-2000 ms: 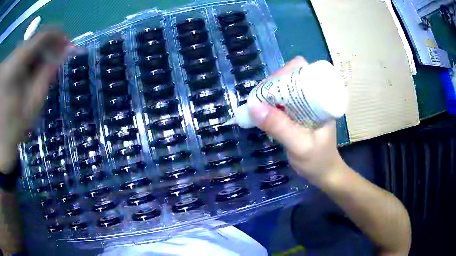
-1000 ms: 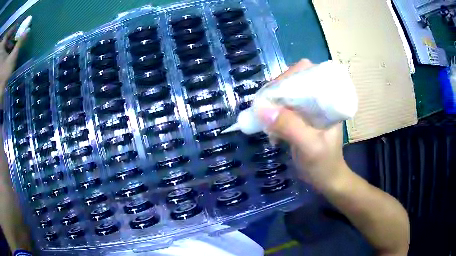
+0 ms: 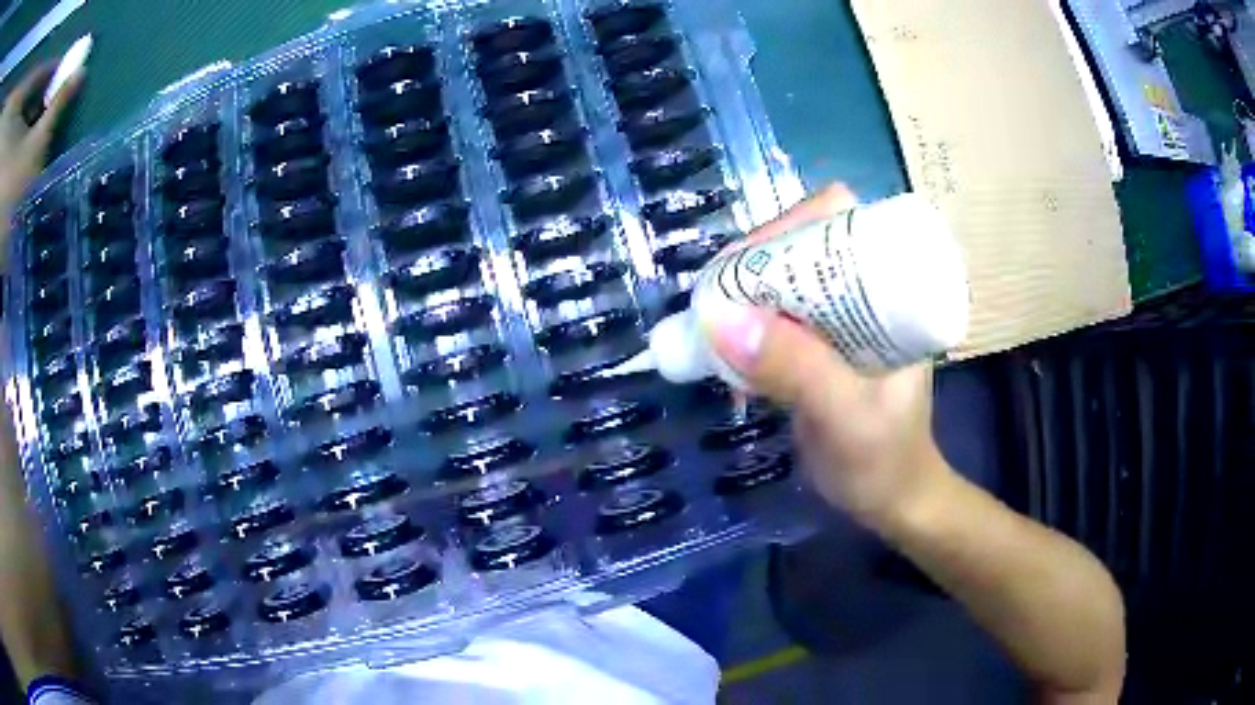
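My right hand (image 3: 840,393) grips a white squeeze bottle (image 3: 860,282) with a printed label, tilted with its thin nozzle down to the left. The nozzle tip is over a black disc in a clear plastic tray (image 3: 482,296). The tray holds rows of black wheel-like discs (image 3: 509,541) with shiny centres. My left hand (image 3: 25,131) is at the upper left, partly cut off by the picture's edge, beside the tray. Its fingers are close to a small white oval object (image 3: 69,69); whether they hold it cannot be told.
A green mat (image 3: 207,35) lies under the tray. A tan cardboard sheet (image 3: 1012,179) is to the right, with a grey metal fixture (image 3: 1135,83) and a blue and white item (image 3: 1222,227) beyond it. White cloth (image 3: 523,661) shows below the tray's near edge.
My left hand was over the tray's upper-left part and has moved left, beside the white oval object. The bottle's nozzle tip has shifted slightly down towards a nearer disc.
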